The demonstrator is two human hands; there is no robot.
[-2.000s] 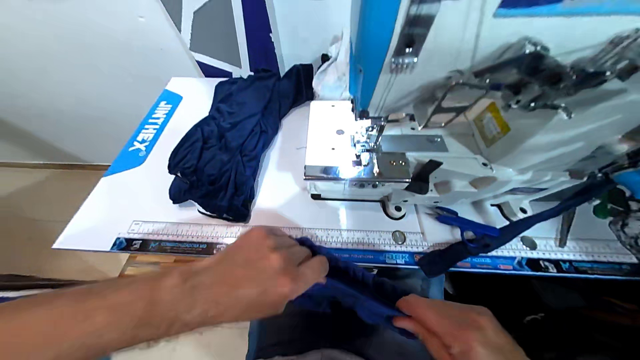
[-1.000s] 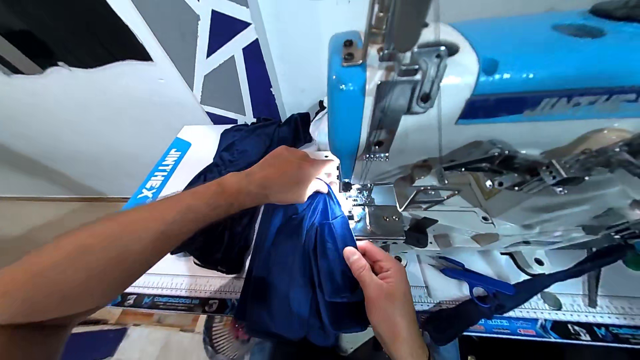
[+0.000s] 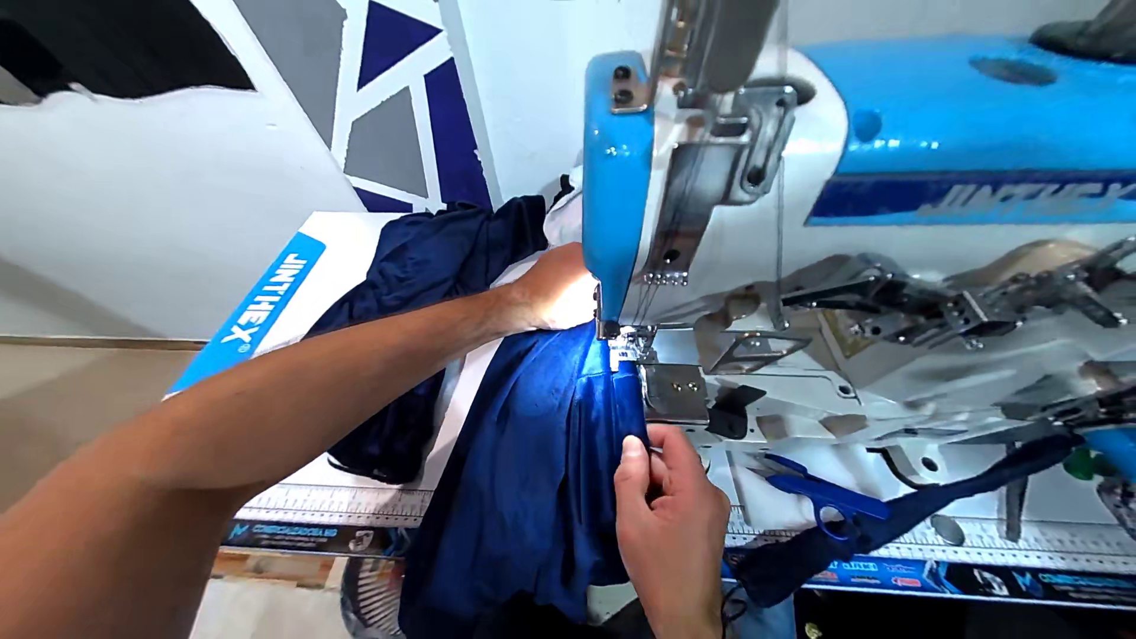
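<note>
Royal blue fabric hangs over the table's front edge, its right edge lying under the presser foot of a blue and white Jinthex sewing machine. My left hand rests at the far end of this fabric, left of the needle area; its fingertips are hidden behind the machine head. Nearer the front, my right hand pinches the fabric's right edge between thumb and fingers. A small white label with marks shows on the fabric at the foot.
Dark navy fabric lies bunched on the white table behind my left forearm. Blue thread snips and a dark cloth strip lie to the right. A printed ruler runs along the front edge. A round fan-like grille stands below.
The blue fabric has come from below the table edge to the machine. Since one second ago, my left hand has moved behind the machine head, and my right hand still holds the fabric edge.
</note>
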